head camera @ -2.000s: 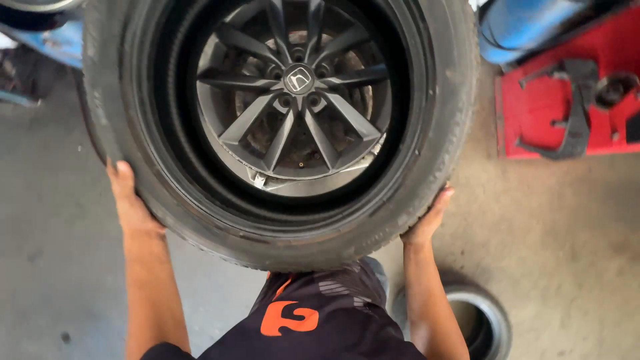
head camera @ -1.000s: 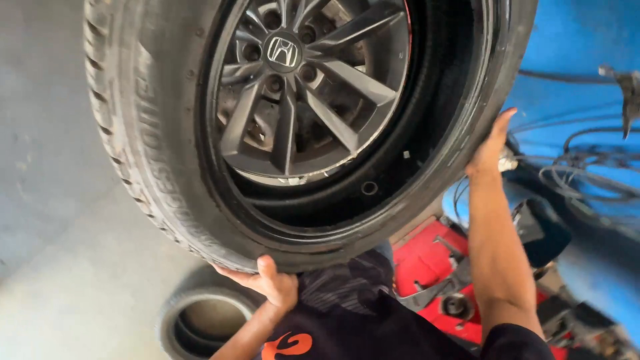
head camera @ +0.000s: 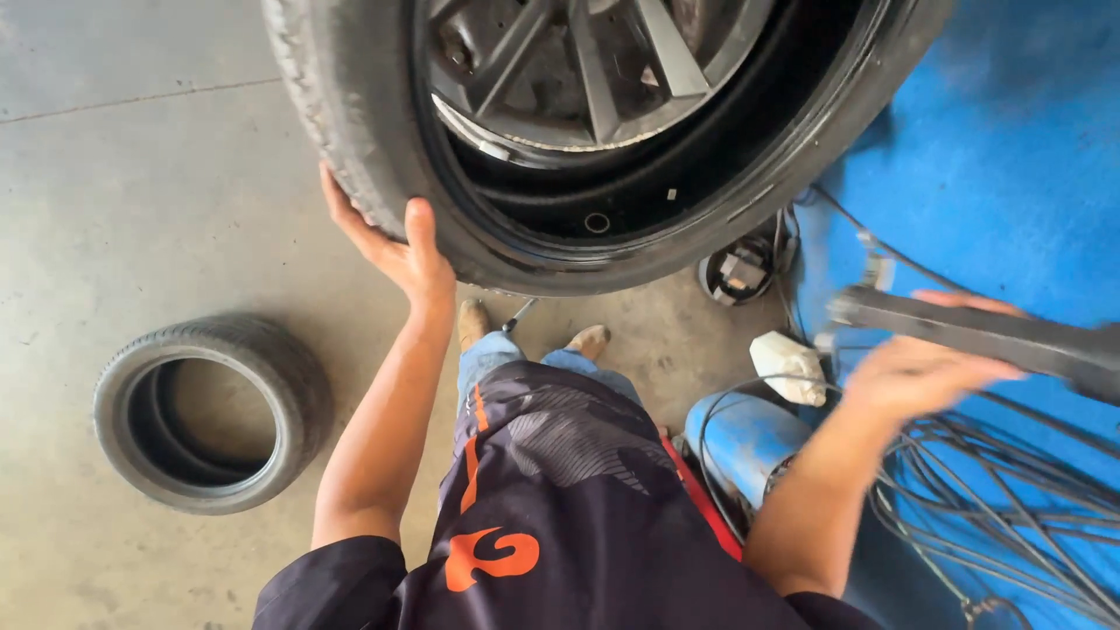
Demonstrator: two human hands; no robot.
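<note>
A large black tyre (head camera: 542,271) fills the upper middle of the head view, tilted, with a dark alloy wheel (head camera: 595,79) visible through its opening. The wheel's edge shows a bright, worn line. My left hand (head camera: 398,249) holds the tyre at its lower left, thumb on the sidewall and fingers on the tread. Away from the tyre, my right hand (head camera: 919,372) is around a black metal bar (head camera: 971,328) at the right, its fingers showing beyond the bar. How the wheel is supported is hidden.
Another tyre (head camera: 289,411) lies on the concrete floor at left. At right are a blue surface (head camera: 1032,149), coiled black cables (head camera: 989,507), a blue cylinder (head camera: 744,442) and a white container (head camera: 787,367). A thin tool (head camera: 520,315) lies between my shoes.
My right hand has let go of the tyre and now holds the black bar. My left hand stays on the tyre. The view has shifted a lot.
</note>
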